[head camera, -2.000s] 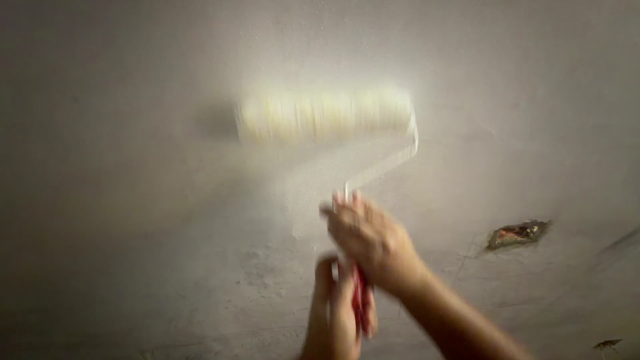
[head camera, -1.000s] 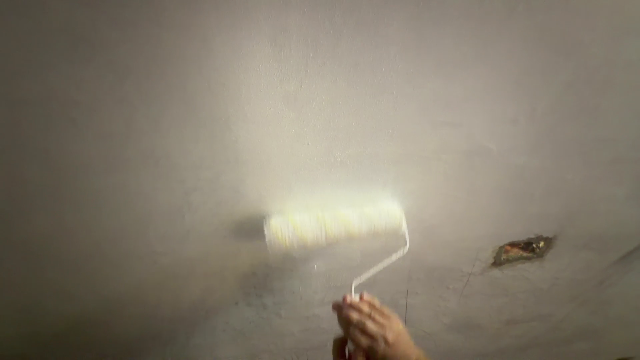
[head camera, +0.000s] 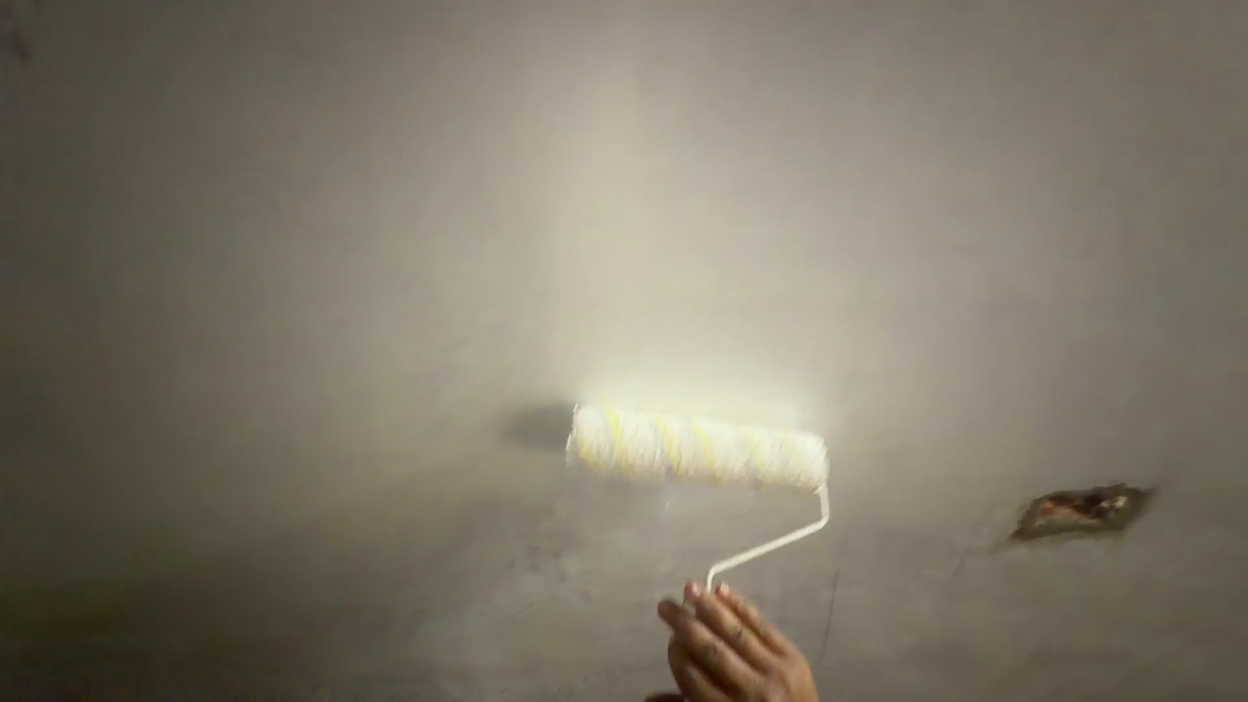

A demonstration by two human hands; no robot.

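Note:
A paint roller with a white, yellow-striped nap lies across the grey wall, near the middle of the view, its right end slightly lower. From that end a bent white metal rod runs down to my right hand, whose fingers are closed around the tool at the rod's lower end. The handle is hidden by the hand and the bottom edge of the frame. Of my left hand, perhaps only a sliver of finger shows at the bottom edge, so its hold cannot be made out.
A rough, broken-edged hole is in the wall to the right of the roller. A thin dark line runs down the wall just right of my hand. The roller casts a dark shadow at its left end.
Since two seconds ago the roller and my right hand have moved down the wall. The left hand and red handle, visible then, have dropped mostly or wholly out of view.

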